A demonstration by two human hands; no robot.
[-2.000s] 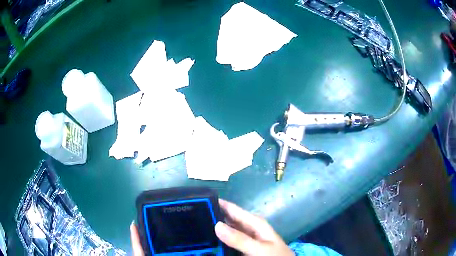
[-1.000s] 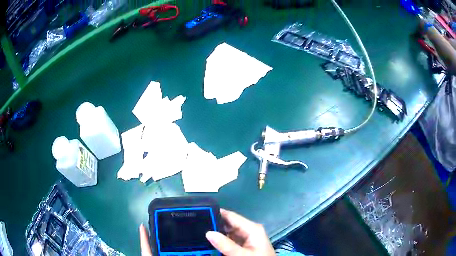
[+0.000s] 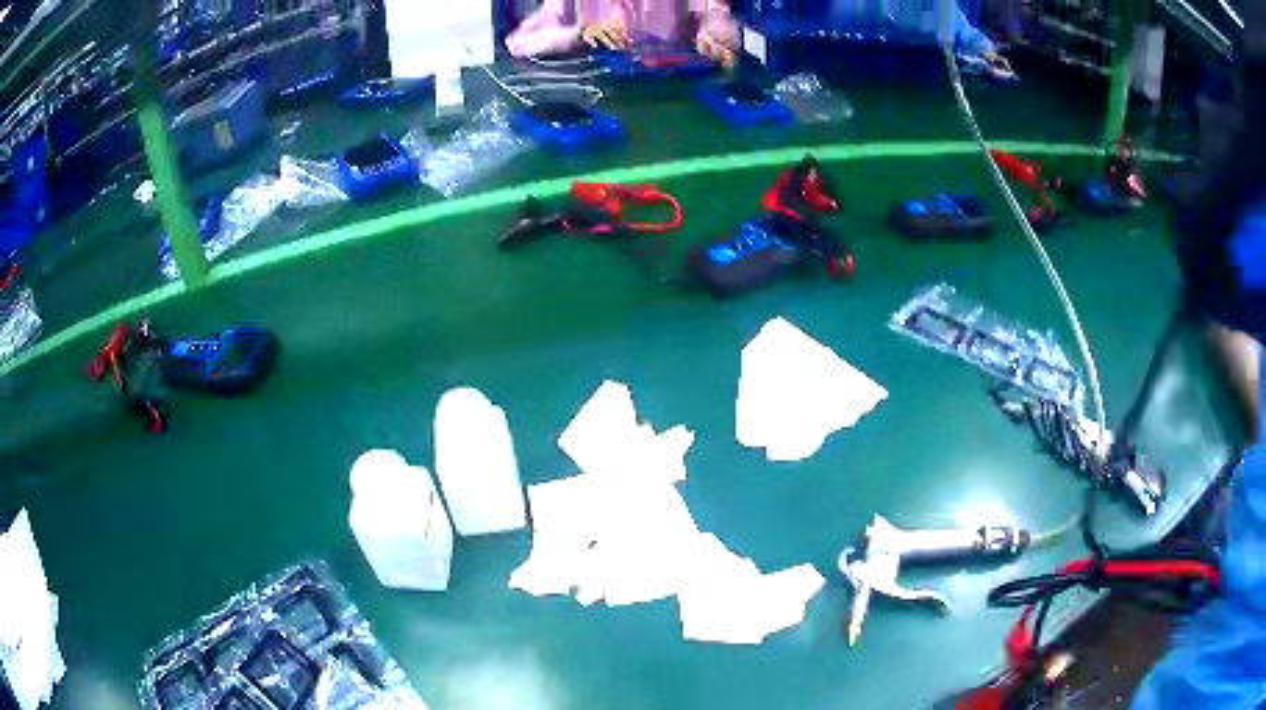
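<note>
Neither of my hands shows, and the tester held earlier is out of the picture. The silver air blow gun (image 3: 923,544) lies on the green bench at lower right, its hose (image 3: 1034,250) running up and back. Flat white pieces (image 3: 625,520) lie mid-bench, with a separate one (image 3: 798,388) behind. Two white bottles (image 3: 403,527) stand upright left of them. Clear film with black-framed squares (image 3: 278,652) lies at lower left. A second lens strip (image 3: 986,340) lies at right, beside a dark pile of small parts (image 3: 1062,437).
Testers with red and black leads (image 3: 750,257) lie along the green rail (image 3: 472,208). People's hands (image 3: 604,35) show beyond it. At the right edge are a person's blue sleeve (image 3: 1215,659) and red-black cables (image 3: 1111,572). White sheets (image 3: 28,610) lie far left.
The view has tilted up, so bench things sit lower and further right. The held tester and my hands have left the picture. A blue sleeve and red-black cables have appeared at right.
</note>
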